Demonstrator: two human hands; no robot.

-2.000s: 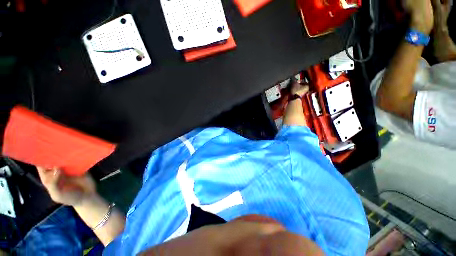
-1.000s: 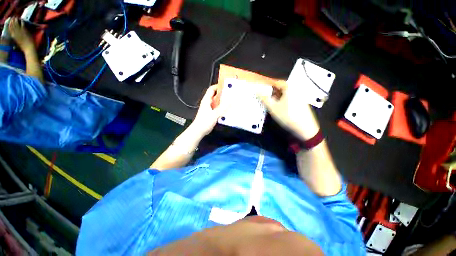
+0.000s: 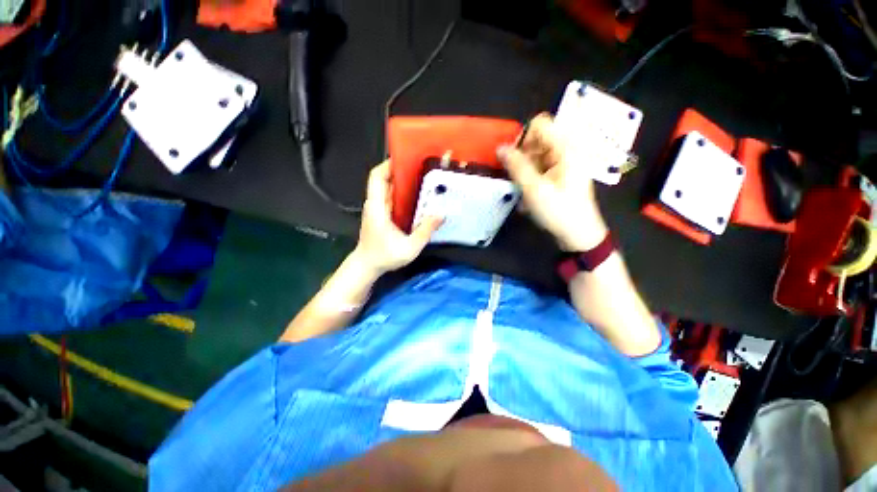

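A white device unit (image 3: 468, 207) with dotted vents and dark corner dots rests on the near part of an orange-red foam pad (image 3: 452, 135), its port side turned to the back. My left hand (image 3: 392, 226) holds the unit at its left edge, the thumb on its top. My right hand (image 3: 558, 187) is at the unit's back right corner, fingers bent and slightly blurred; I cannot tell whether it holds anything. A second unit (image 3: 598, 133) with a thin test cable (image 3: 646, 61) lies just behind my right hand.
A black handheld scanner (image 3: 300, 86) and a cabled unit (image 3: 187, 108) lie to the left. To the right are a unit (image 3: 704, 184) on a red pad, a mouse (image 3: 784, 183) and a red tape dispenser (image 3: 817, 252). A neighbour's sleeve (image 3: 790, 447) shows low right.
Two seconds ago my left hand held a red pad and my right hand reached into the red tray. Since one second ago, the unit has shifted nearer the pad's front and its port side now shows.
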